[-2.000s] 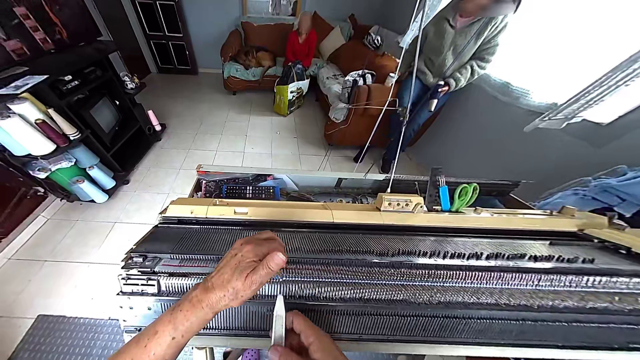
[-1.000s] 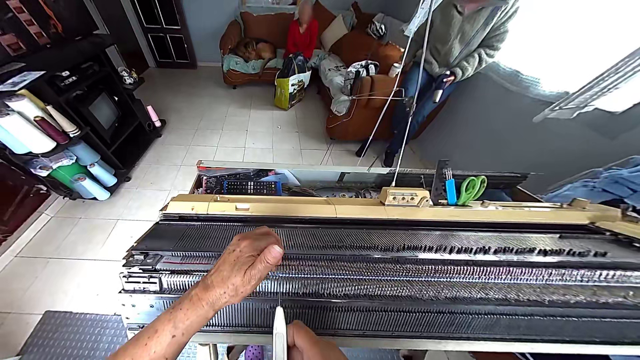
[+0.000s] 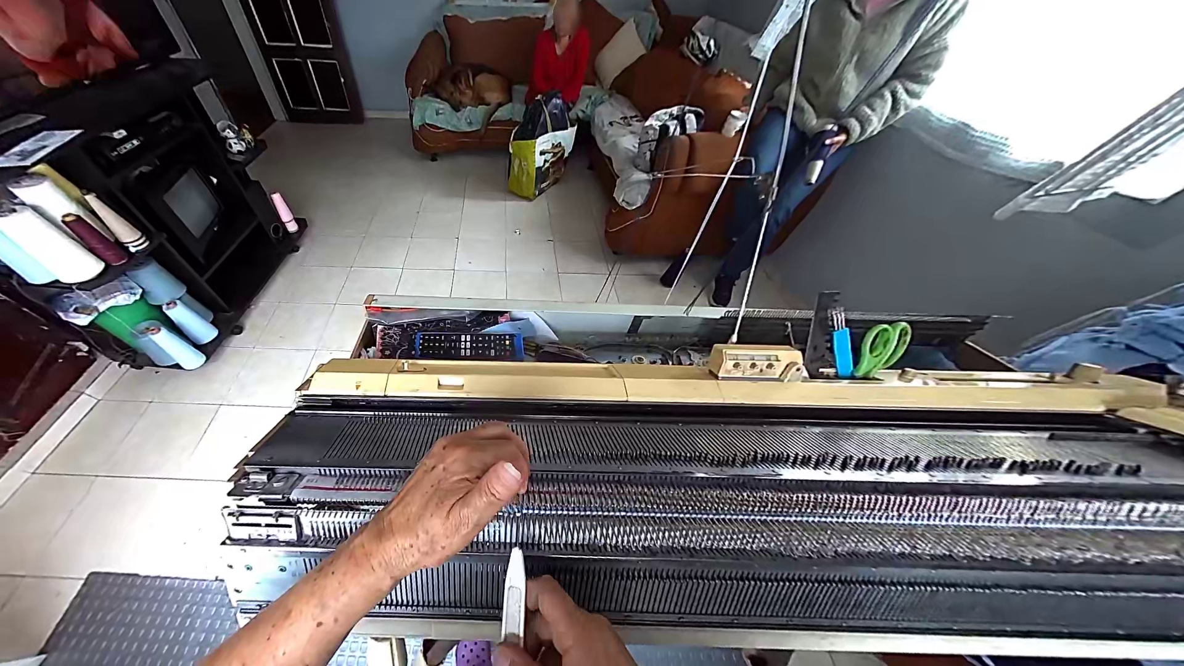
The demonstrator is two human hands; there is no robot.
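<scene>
A knitting machine (image 3: pixel 740 592) with two needle beds spans the lower view, and rows of needles run along its middle. Above the left part of the beds is my left hand (image 3: pixel 462 499), its fingers curled and its thumb toward the right; whether it holds a thread cannot be told. My right hand (image 3: pixel 564 629), at the bottom edge, holds a white pointed hand tool (image 3: pixel 514 597) between thumb and fingers. The tool points up toward the needles, just below my left hand. A beige row counter (image 3: pixel 756 362) sits on the machine's back rail.
Green-handled scissors (image 3: pixel 881 349) and a blue-handled tool (image 3: pixel 841 351) stand behind the rail, right of two yarn mast rods (image 3: pixel 766 217). A remote control (image 3: pixel 469 346) lies in the tray behind. Yarn cones (image 3: pixel 55 240) fill a shelf at left. A person (image 3: pixel 832 102) stands beyond; another sits on a sofa.
Between the first earlier frame and now, the standing person's arm and posture have shifted slightly. My hands stay over nearly the same part of the needle beds.
</scene>
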